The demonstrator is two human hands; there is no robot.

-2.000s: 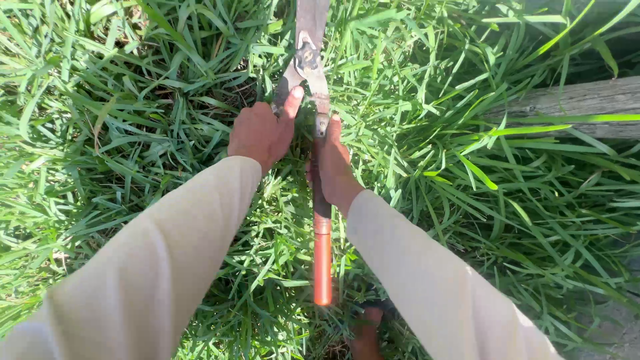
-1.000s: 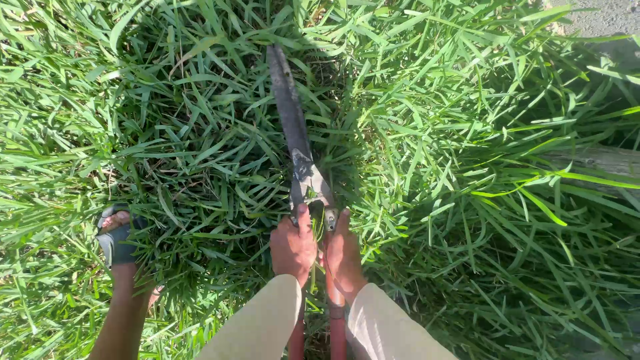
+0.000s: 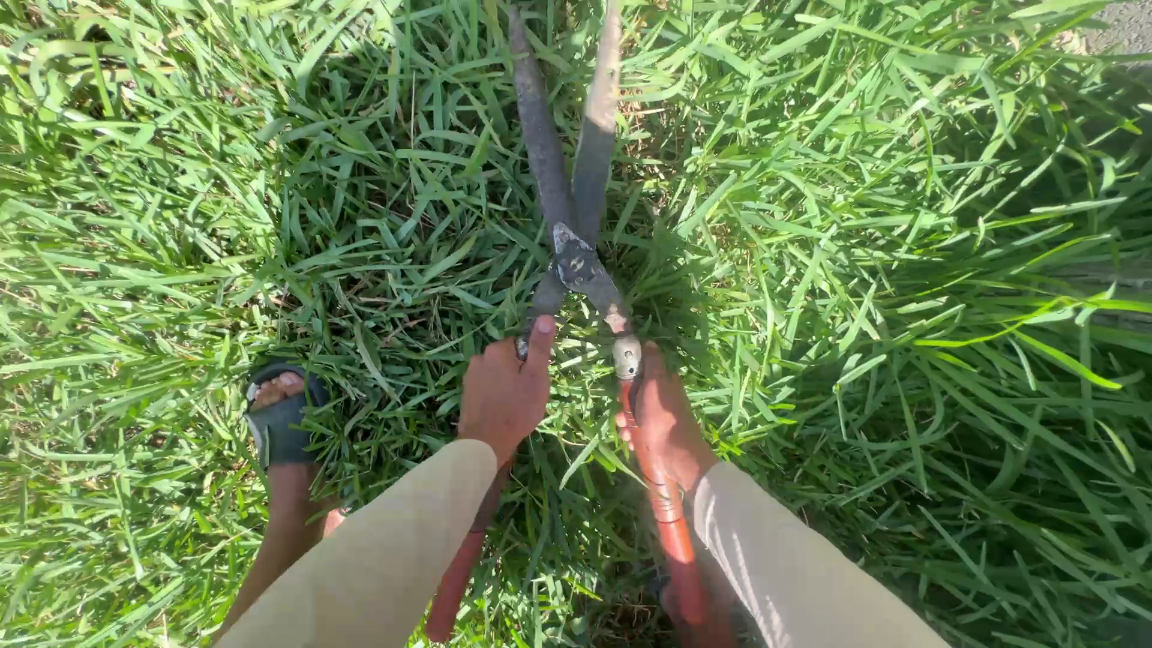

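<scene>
A pair of hedge shears (image 3: 576,261) with long dark metal blades and red handles lies over the grass, its blades spread in a narrow V toward the top of the view. My left hand (image 3: 506,387) grips the left handle just below the pivot, thumb pointing up along it. Around the upper part of the right handle, below a metal ferrule, my right hand (image 3: 664,418) is closed. Both red handle ends reach back between and under my sleeved forearms. Long green grass (image 3: 405,207) surrounds the blades, and some stems stand between the handles.
A foot in a dark sandal (image 3: 283,418) stands in the grass at the left. Taller grass (image 3: 990,432) leans at the right, partly over what looks like a wooden beam (image 3: 1116,279). A patch of grey ground (image 3: 1120,31) shows at the top right corner.
The shears' blades were together one second ago and are now apart, and my hands have spread away from each other with the handles. The view has shifted since the oldest frame.
</scene>
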